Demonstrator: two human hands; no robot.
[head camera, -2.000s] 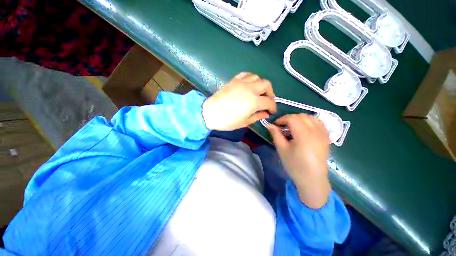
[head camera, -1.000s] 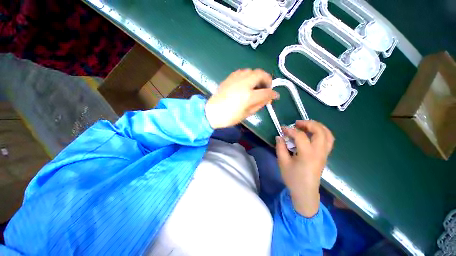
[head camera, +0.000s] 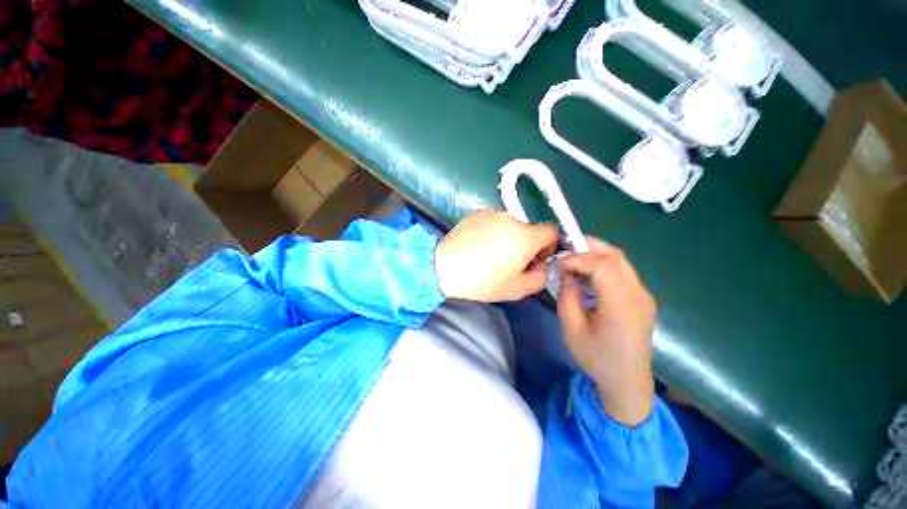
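Observation:
A white loop-shaped housing (head camera: 534, 177) is held at the bench's near edge, its curved end pointing away from me over the green top. My left hand (head camera: 497, 256) pinches at its near side, by the round end. My right hand (head camera: 609, 313) grips the round disc end from the right, fingers over it. The disc end is mostly hidden between the fingers. Whether a small part is pinched there, I cannot tell.
White housings (head camera: 656, 171) lie in an overlapping row beyond my hands. Another housing stack (head camera: 487, 30) is at the top. An open cardboard parts box (head camera: 811, 209) with clear contents stands at the right. A large carton (head camera: 249, 189) is below the bench edge.
The housing has turned so its curved end points further from me. My left hand has moved from the curved end down to the disc end, close to my right hand.

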